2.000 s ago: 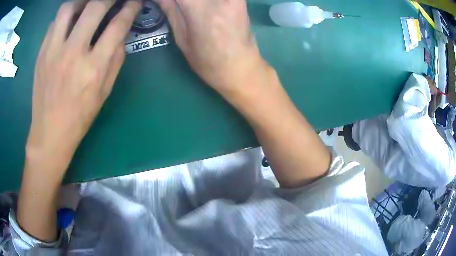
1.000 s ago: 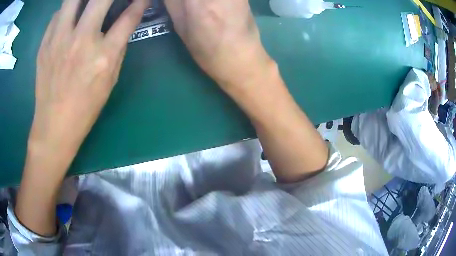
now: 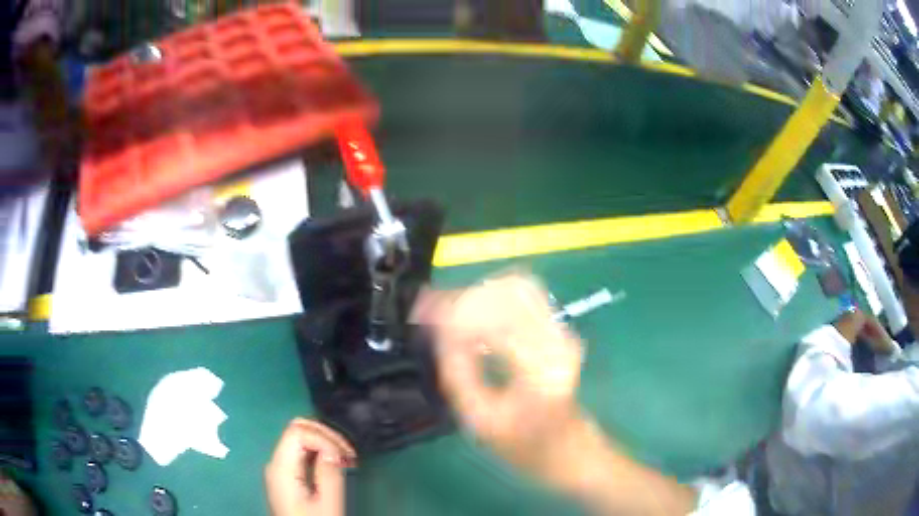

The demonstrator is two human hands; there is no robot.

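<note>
A black hand press (image 3: 379, 343) with a silvery ram and a red handle (image 3: 360, 156) stands in front of me. Its dark base carries a seat too blurred to read. My left hand (image 3: 307, 469) is at the base's near left corner, fingers curled, cut off by the lower edge. My right hand (image 3: 509, 358) is blurred at the press's right side, fingers bent. Whether either hand holds anything cannot be told. A slim pale piece, possibly the bottle's tip (image 3: 593, 302), shows beyond the right hand; the rest is hidden.
Several black discs (image 3: 99, 446) lie on the green mat at left, beside a crumpled white wipe (image 3: 186, 413). A red-orange compartmented tray (image 3: 222, 101) is over a white sheet (image 3: 91, 302) at upper left. Cards (image 3: 774, 277) lie right. A person (image 3: 841, 403) sits at far right.
The view has swung up and now takes in the press, tray and discs. My hands, earlier together around the fixture, are apart, the right beside the press and the left at its near corner.
</note>
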